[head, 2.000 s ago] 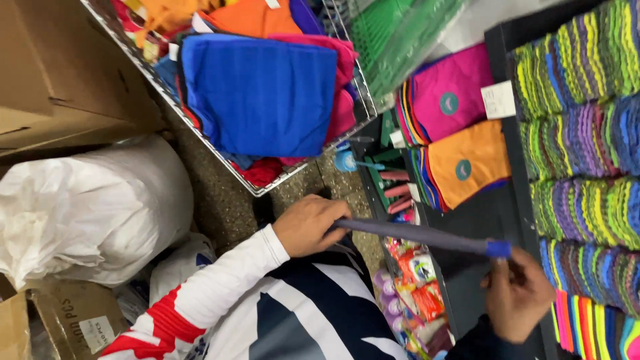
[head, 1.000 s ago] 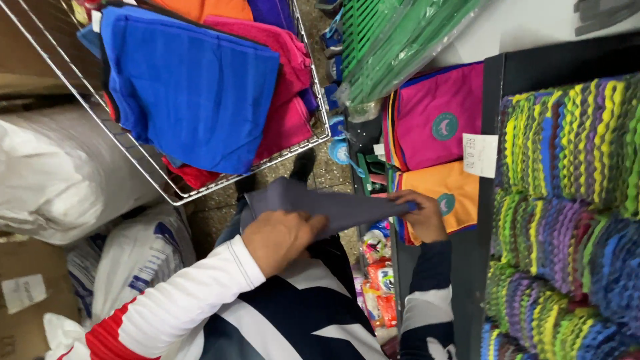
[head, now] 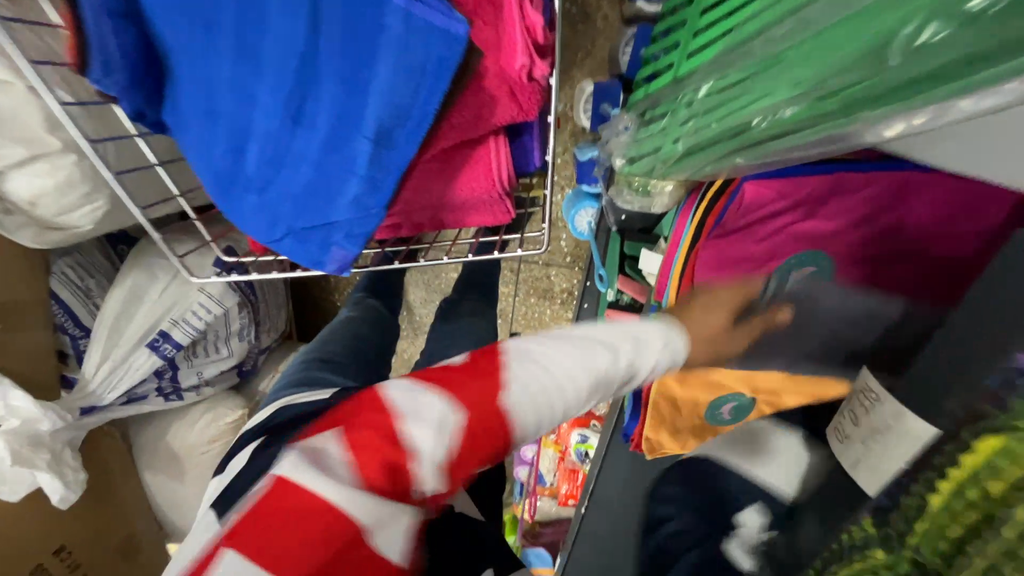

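Note:
My left hand (head: 732, 320), in a white and red sleeve, is at the folded cloths on the dark shelf at the right. It grips a dark grey cloth (head: 832, 320), which is blurred and lies across the magenta cloth (head: 864, 224) and part of the orange cloth (head: 712, 404). Both of these bear round teal stickers. My right hand is hidden; only its dark blue and white sleeve (head: 704, 512) shows below the orange cloth. At the upper left, a blue cloth (head: 312, 112) and pink cloths (head: 472, 160) lie in a white wire basket (head: 448, 260).
Green plastic baskets (head: 744, 88) in clear wrap lie at the upper right. A paper tag (head: 884, 432) stands by the orange cloth, with yellow-green textured goods (head: 960, 504) below. White sacks (head: 192, 344) and cardboard (head: 112, 496) are at the left. Blue brushes (head: 582, 212) hang near the shelf.
The grey cloth, stretched between both hands earlier, is now over the shelf's cloths. My left hand has moved right with it, and my right hand has gone out of sight. The view is closer.

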